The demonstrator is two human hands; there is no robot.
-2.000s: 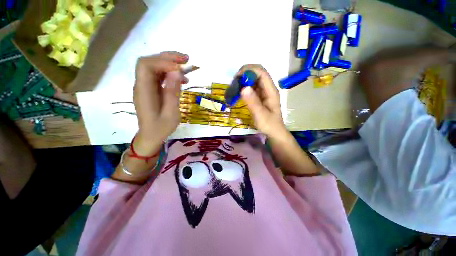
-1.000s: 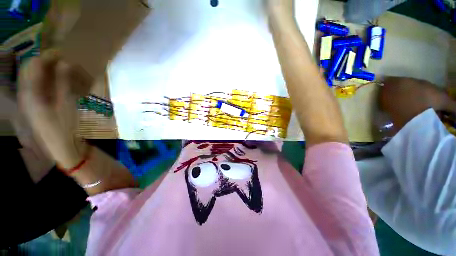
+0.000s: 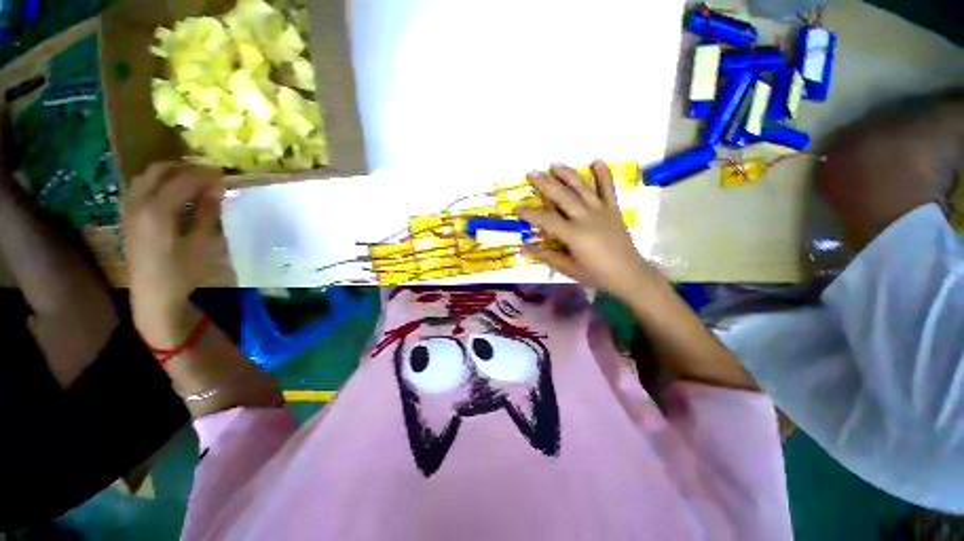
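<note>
Wired amber-taped boards (image 3: 439,257) lie in overlapping rows on a white sheet (image 3: 285,227), with thin leads trailing left. A blue cell with a white patch (image 3: 497,231) lies on them. My right hand (image 3: 585,224) rests palm down over the right part of the rows, fingers spread, fingertips at the blue cell's right end. My left hand (image 3: 174,238) is by the lower left corner of the cardboard box (image 3: 344,95), fingers curled and blurred; whether it grips the box is hidden.
Yellow slips (image 3: 243,90) fill the box. Several blue cells (image 3: 729,106) lie in a pile at right, with a loose amber board (image 3: 743,172) below. Green circuit boards (image 3: 69,137) lie far left. Another person's arm (image 3: 898,159) is at right, another at left.
The box now stands squarer and further right on the sheet. My right hand has come back from the far side onto the amber rows. The dark-sided blue cell it held earlier is no longer seen in it.
</note>
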